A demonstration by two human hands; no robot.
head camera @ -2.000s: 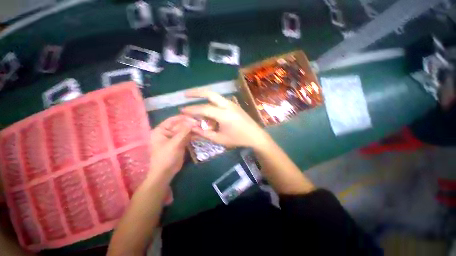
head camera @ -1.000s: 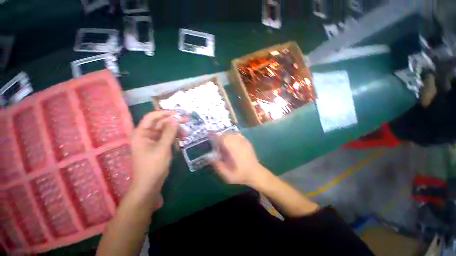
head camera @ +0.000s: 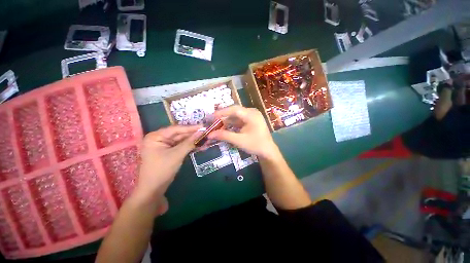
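A shiny copper-orange flex circuit is held between the fingertips of both hands, in front of the ring box. My left hand grips its lower left end. My right hand grips its upper right end, with fingers curled. The ring box, a small open cardboard box of white rings, lies just behind the hands and is partly hidden by them. A windowed frame lies on the green bench below the hands, with a second frame beside it, partly covered by my right hand. A loose white ring lies nearer me.
The pink compartment tray fills the left. The flex box stands right of the ring box, with a pale sheet beyond. Several frames lie on the dark green conveyor behind the metal rail. Another person's arm is at far right.
The frame near my right hand now lies on the bench. Both hands have come together, holding a copper-orange flex circuit. A loose ring now shows below the frames.
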